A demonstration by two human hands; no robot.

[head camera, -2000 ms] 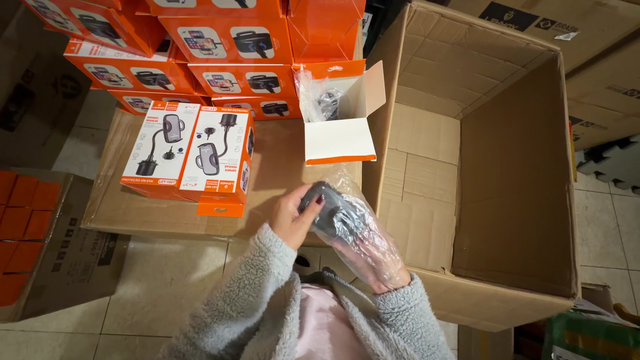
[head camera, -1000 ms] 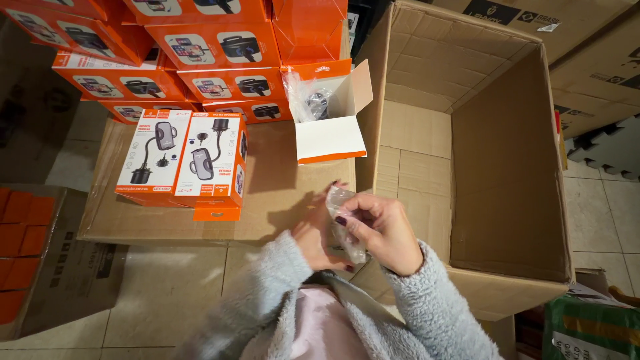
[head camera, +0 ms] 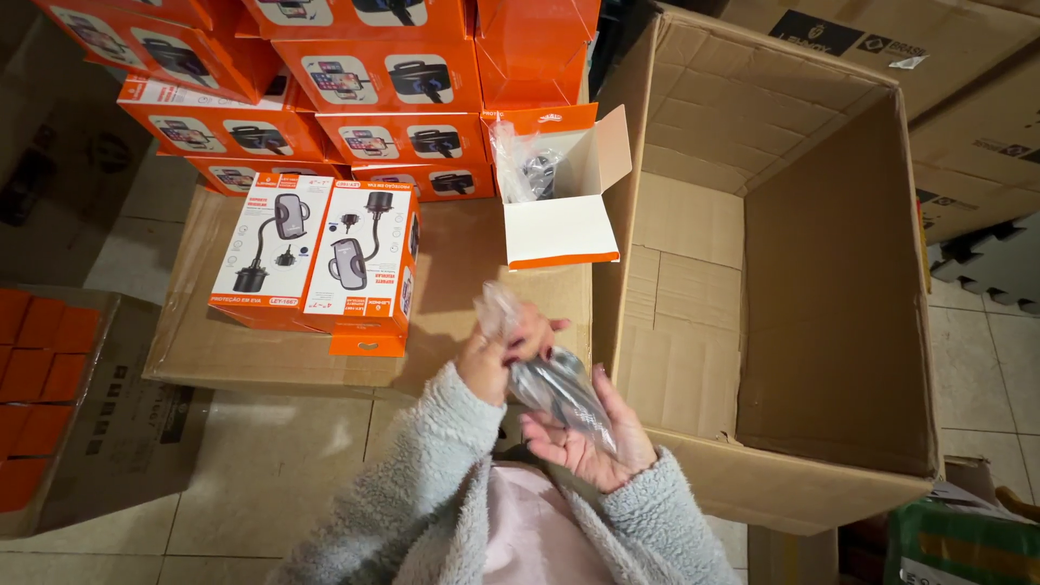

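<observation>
My left hand (head camera: 508, 345) grips the gathered upper end of a clear plastic bag with a dark part (head camera: 562, 388) inside. Under the bag lies my right hand (head camera: 589, 435), palm up, its fingers partly curled and the part resting against it. Beyond my hands stands an opened orange and white carton (head camera: 562, 231), flaps spread, with a bagged black part (head camera: 538, 172) in it. To its left, two closed phone-holder boxes (head camera: 315, 252) lie side by side on a large cardboard box (head camera: 455, 284).
Stacked orange phone-holder boxes (head camera: 382, 77) rise at the back. A deep open cardboard box (head camera: 821, 463) stands on the right, its visible inside bare. At left, another carton (head camera: 122, 422) holds orange boxes. More cartons (head camera: 959, 49) stand behind at right.
My right hand has moved from on top of the bag to beneath it, palm up. The dark part, hidden by my hands a second ago, shows again through the plastic.
</observation>
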